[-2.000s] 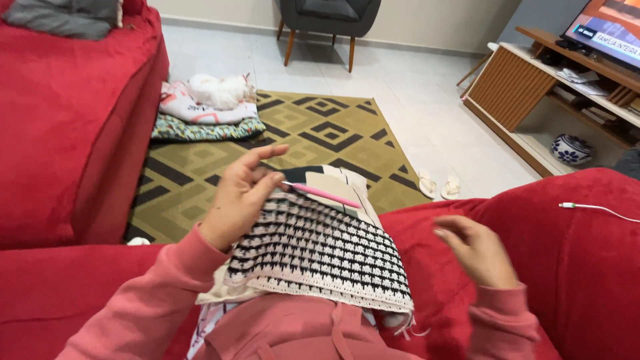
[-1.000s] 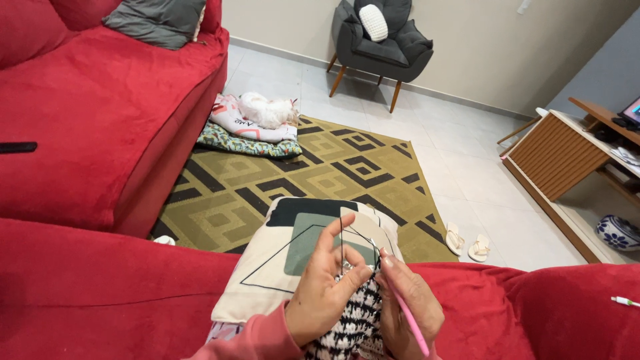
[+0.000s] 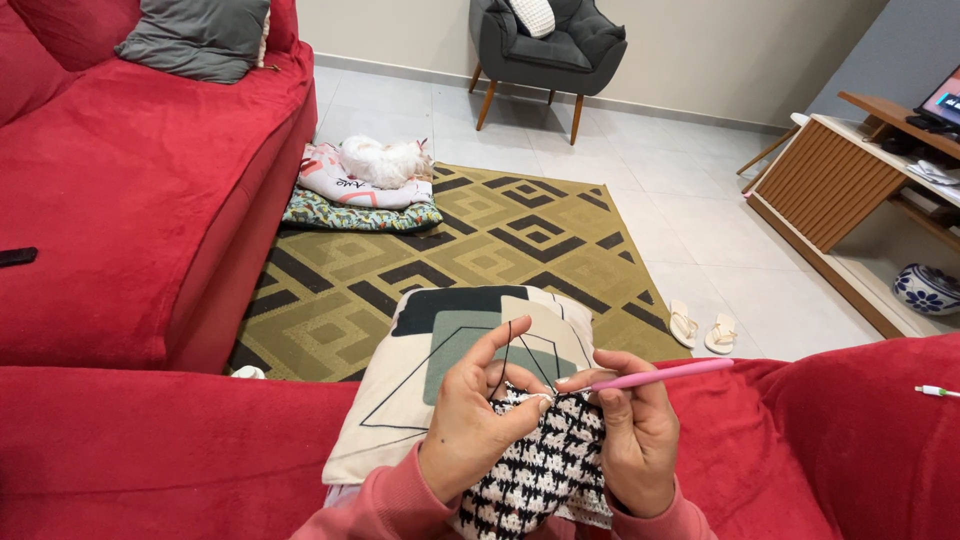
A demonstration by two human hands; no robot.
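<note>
My left hand point(image 3: 484, 405) pinches the top edge of a black-and-white crochet piece point(image 3: 525, 465) between thumb and fingers, and black yarn point(image 3: 509, 352) loops over its raised index finger. In my right hand point(image 3: 637, 427) is a crochet hook with a pink handle point(image 3: 664, 374), its tip at the edge of the piece, close to the left fingertips. The crochet hangs down below both hands. Behind it, a cushion with green and cream shapes point(image 3: 390, 390) lies on my lap.
Red sofa seats point(image 3: 150, 450) lie on both sides, with a black object point(image 3: 16, 257) at far left and a white cable end point(image 3: 934, 391) at right. Beyond are a patterned rug point(image 3: 487, 247), a white animal point(image 3: 382, 161) on folded bedding, flip-flops point(image 3: 720, 334), an armchair point(image 3: 547, 52) and a wooden cabinet point(image 3: 825, 195).
Two seconds ago my hands were apart and the crochet lay spread on my lap; now they meet at its edge. Since one second ago the hook has swung from steep to nearly level.
</note>
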